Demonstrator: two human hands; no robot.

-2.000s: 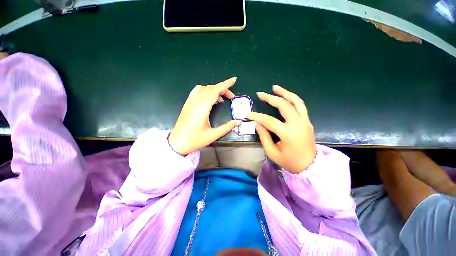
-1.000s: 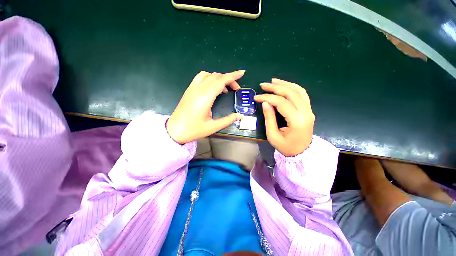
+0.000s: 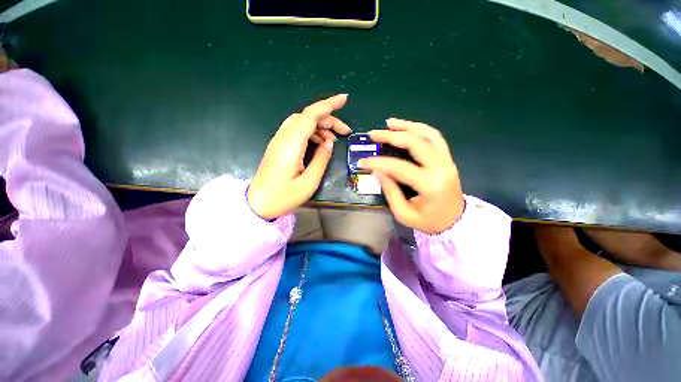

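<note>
A small smartwatch unit point(image 3: 363, 151) lies near the front edge of the green bench, its screen lit blue-purple with a white band. A white square piece point(image 3: 368, 184), possibly a battery, sits just below it, with a bit of yellow at its left. My right hand point(image 3: 424, 175) is over the unit's right side, fingertips on or just above the screen; its fingers are spread. My left hand point(image 3: 293, 162) is beside the unit on the left, fingers curled and thumb raised, with the index fingertip close to the unit's upper left corner.
A smartphone with a black screen and pale yellow edge point(image 3: 312, 22) lies at the top of the view. A pale strip point(image 3: 556, 11) curves beyond it, with a brown worn patch at the right. A pink-sleeved person point(image 3: 56, 224) sits at left, and a person in grey-blue point(image 3: 623, 306) at right.
The screen went from white to a blue menu, then to blue with a white band. My left thumb has moved up from the unit's lower edge. My right fingers have moved onto or over the screen.
</note>
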